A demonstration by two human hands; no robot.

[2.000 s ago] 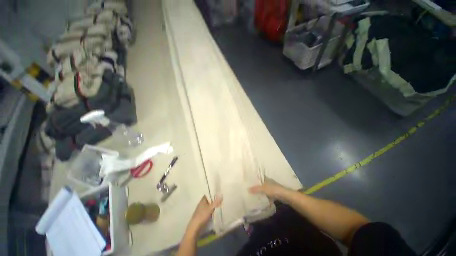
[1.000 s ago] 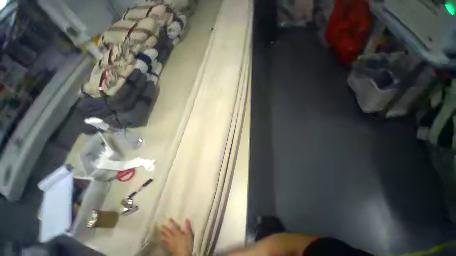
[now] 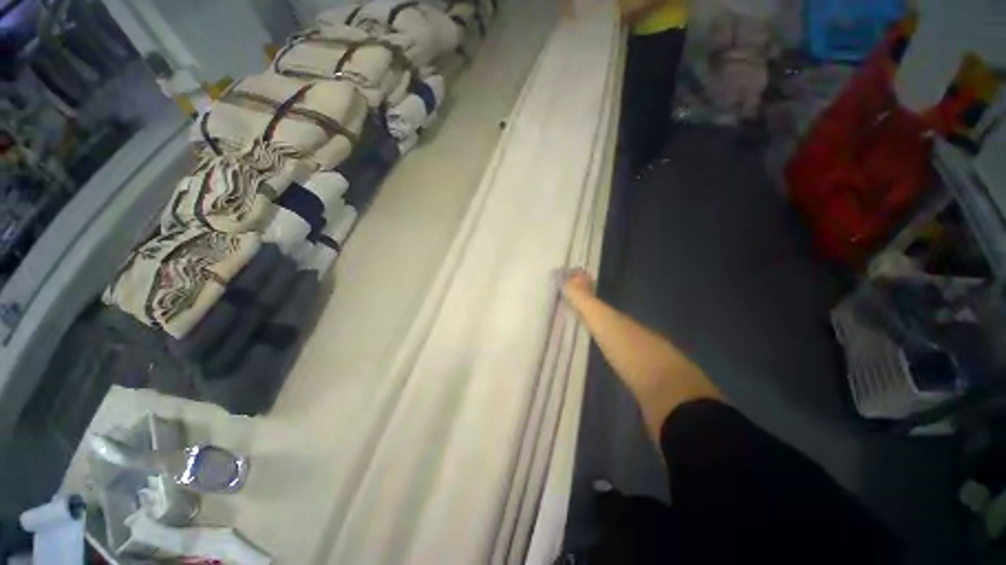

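A long cream fabric stack (image 3: pixel 485 287) runs down the table from the far end to the near edge. Dark lines show between its layers along the right side. My right hand (image 3: pixel 576 285) is at the stack's right edge, about halfway along, with its fingers closed on the upper layer; the fingertips are small and blurred. My arm stretches forward from the lower right. My left hand is out of the picture.
Tied bundles (image 3: pixel 287 110) line the table's left side. At the near left are a clear spray bottle (image 3: pixel 215 468), a small bin, white strips (image 3: pixel 193 541) and paper (image 3: pixel 55 535). A person in yellow (image 3: pixel 659 16) stands at the far end. A white basket (image 3: pixel 899 370) stands right.
The view has moved forward along the table. My right hand has gone from the near panel ends to farther up the right edge. My left hand has left the picture. The far person has come into view.
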